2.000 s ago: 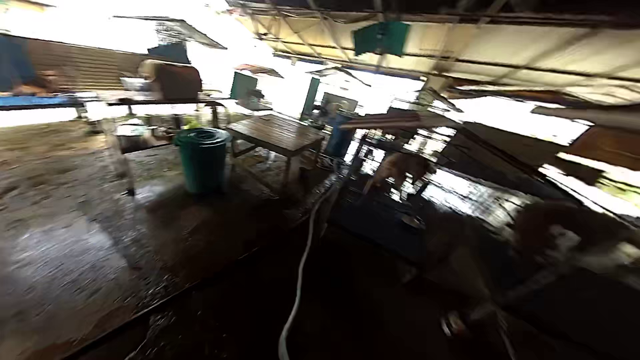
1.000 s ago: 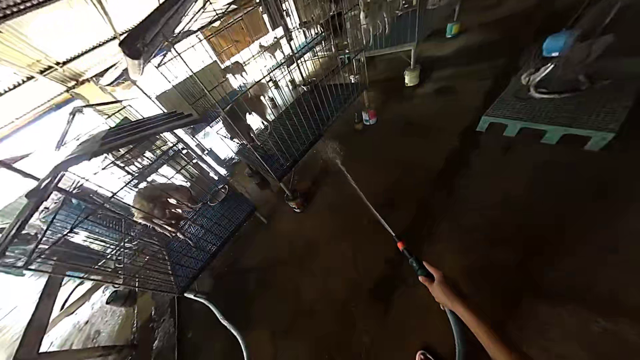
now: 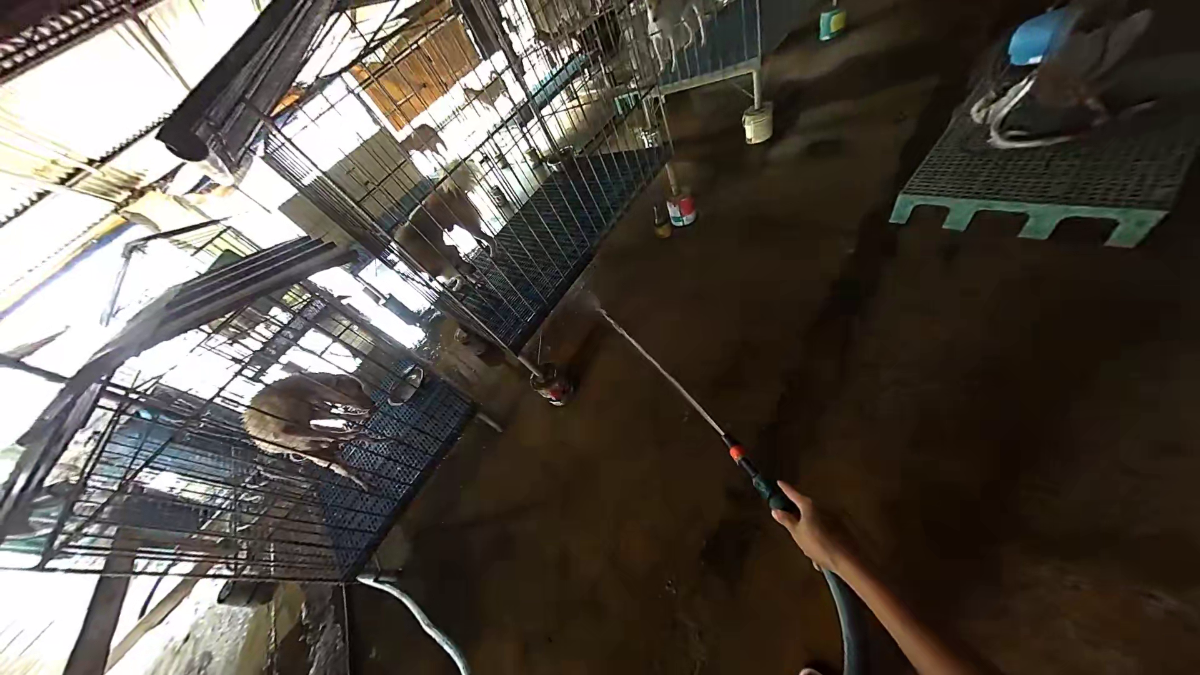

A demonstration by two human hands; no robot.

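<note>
My right hand [image 3: 799, 517] is closed around a dark hose spray nozzle [image 3: 753, 465] with an orange ring, right of the middle. A thin jet of water [image 3: 662, 370] leaves its tip toward the upper left and reaches the wet floor beside a wire cage. The garden hose [image 3: 847, 619] runs down from the hand along the forearm. My left hand is out of view. In the left cage an animal with a light brown coat [image 3: 305, 412] stands on a blue slatted floor [image 3: 398, 464], near a metal bowl [image 3: 406, 385].
Another wire cage [image 3: 562, 220] with animals stands beyond. Its legs rest in cans, one a red and white can [image 3: 682, 210]; a brown bottle [image 3: 662, 223] is beside it. A green plastic pallet [image 3: 1041, 202] lies at the upper right. A pale hose [image 3: 417, 614] crosses the lower left floor.
The view has swung strongly from a wide look at the shed to the cages. My right hand with the spraying nozzle shows one second ago and now, in much the same place.
</note>
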